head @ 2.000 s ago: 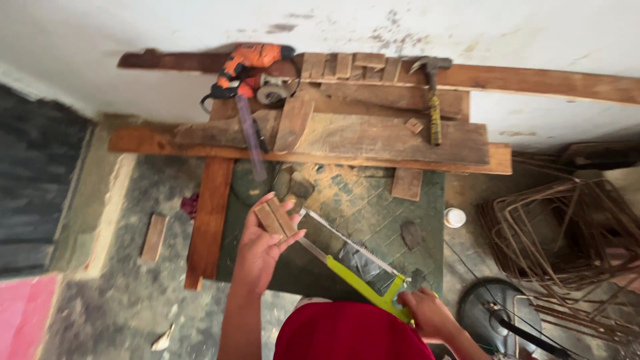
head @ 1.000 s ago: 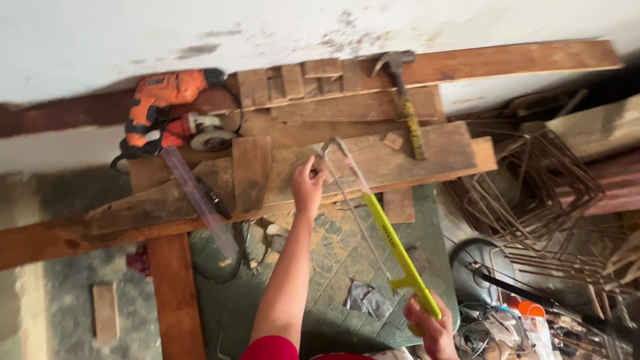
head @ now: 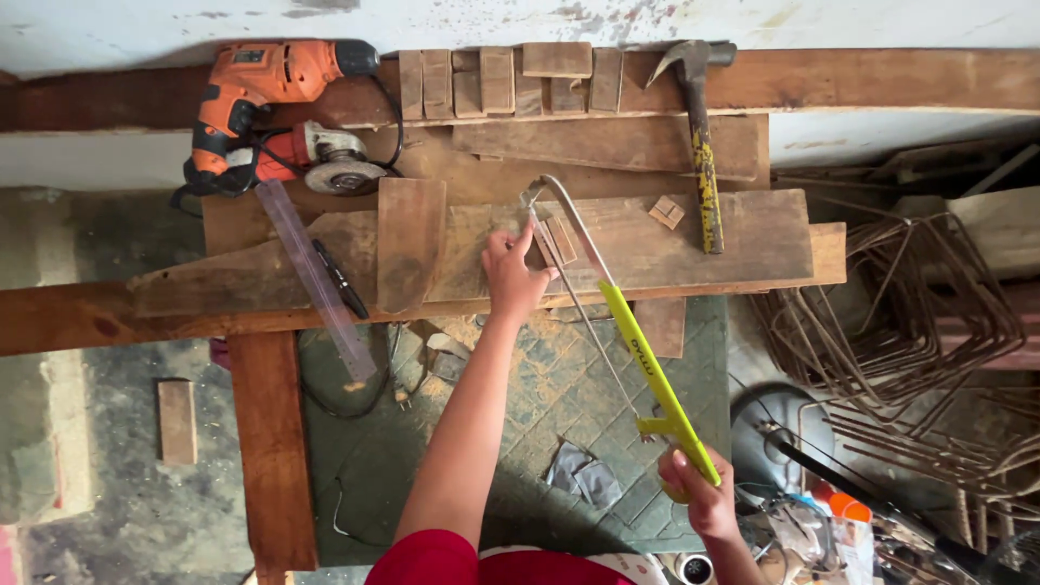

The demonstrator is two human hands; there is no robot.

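Note:
My left hand [head: 515, 272] holds a small grooved wood block [head: 557, 242] down on the wide plank [head: 691, 244]; its fingertips also come close to the far end of the hacksaw. In my right hand [head: 700, 487] is the handle end of a yellow-green hacksaw [head: 650, 357], whose thin blade runs over the block. To the right lies a small scored wood piece [head: 666, 213], beside a claw hammer [head: 704, 154] with a worn yellow handle. A clear ruler [head: 315, 280] and a black marker [head: 340, 279] lie to the left.
An orange drill [head: 268, 85] and an angle grinder [head: 325, 158] lie at the back left. Several wood blocks [head: 497, 80] line the rear beam. Bent metal rods [head: 902, 325] stand at right. Below the planks are a dusty green surface [head: 536, 382] and a loose cable [head: 345, 414].
My left hand has brought the grooved block from in front of my body onto the plank. The hacksaw has moved forward, its far end now over the plank. The view has shifted closer.

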